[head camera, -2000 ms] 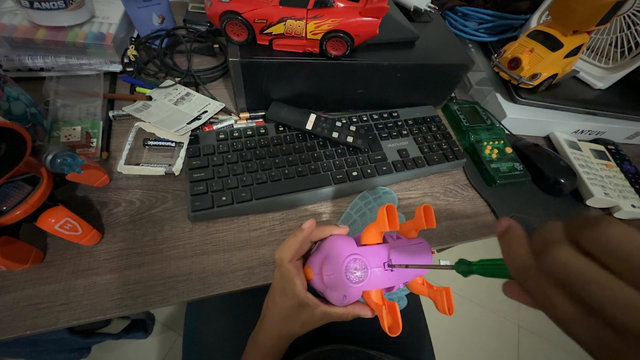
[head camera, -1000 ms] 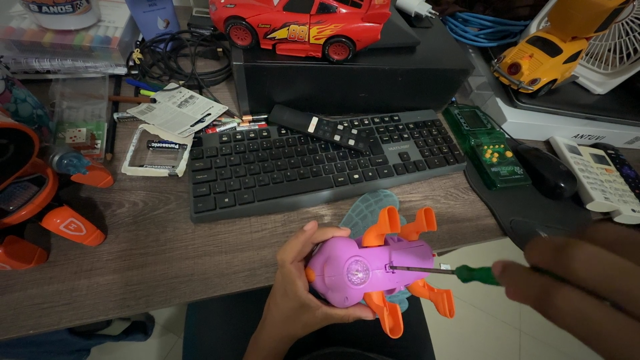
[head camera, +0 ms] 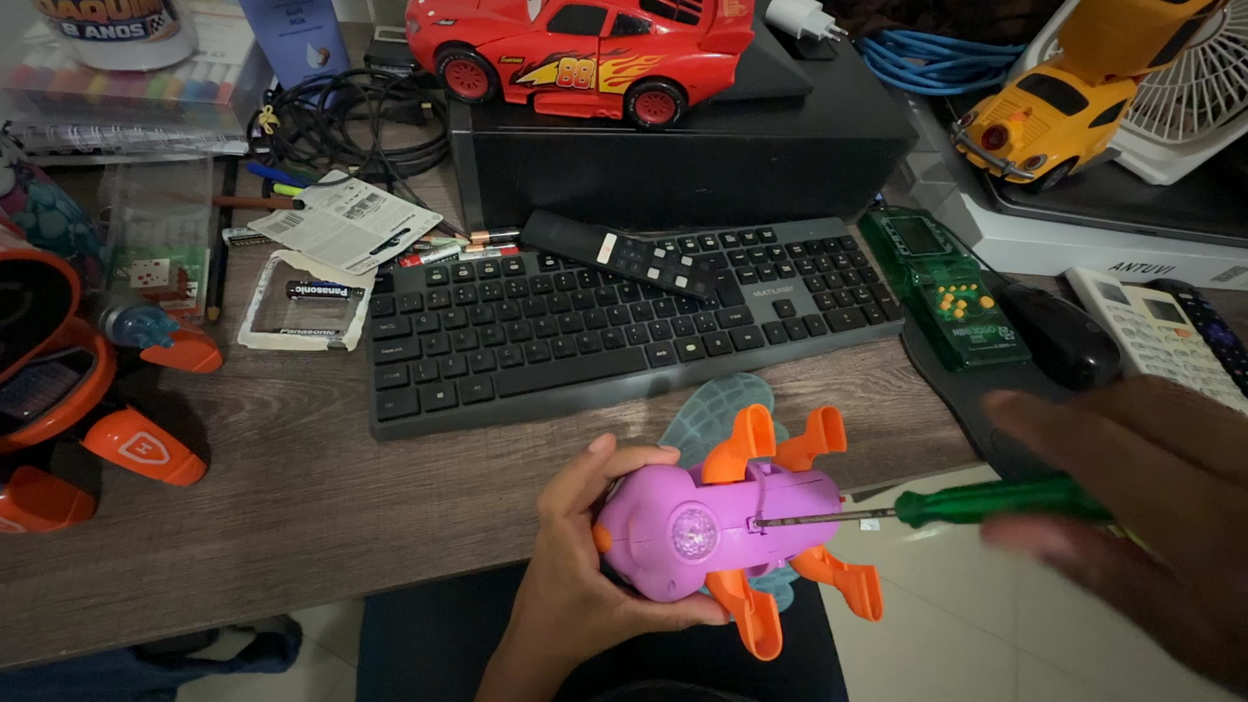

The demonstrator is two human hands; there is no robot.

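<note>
A purple plastic toy (head camera: 648, 531) with orange legs and translucent teal wings lies underside up in my left hand (head camera: 575, 575), whose fingers and thumb wrap its rounded end. A screwdriver (head camera: 985, 499) with a green handle lies nearly level, its metal tip at a small slot in the middle of the toy's underside. My right hand (head camera: 1131, 507) is at the handle's far end, its fingers blurred and partly spread around it; whether they grip it firmly is unclear.
A black keyboard (head camera: 585, 336) with a remote control (head camera: 614, 255) across it lies beyond the toy. Batteries, packaging and cables are at the left, beside an orange toy (head camera: 146, 444). At the right are a green handheld game (head camera: 941, 288), mouse (head camera: 1063, 331) and calculator (head camera: 1160, 336).
The fingers of my right hand have shifted and spread at the screwdriver's handle. The toy stays in my left hand, with the screwdriver's tip still at the slot.
</note>
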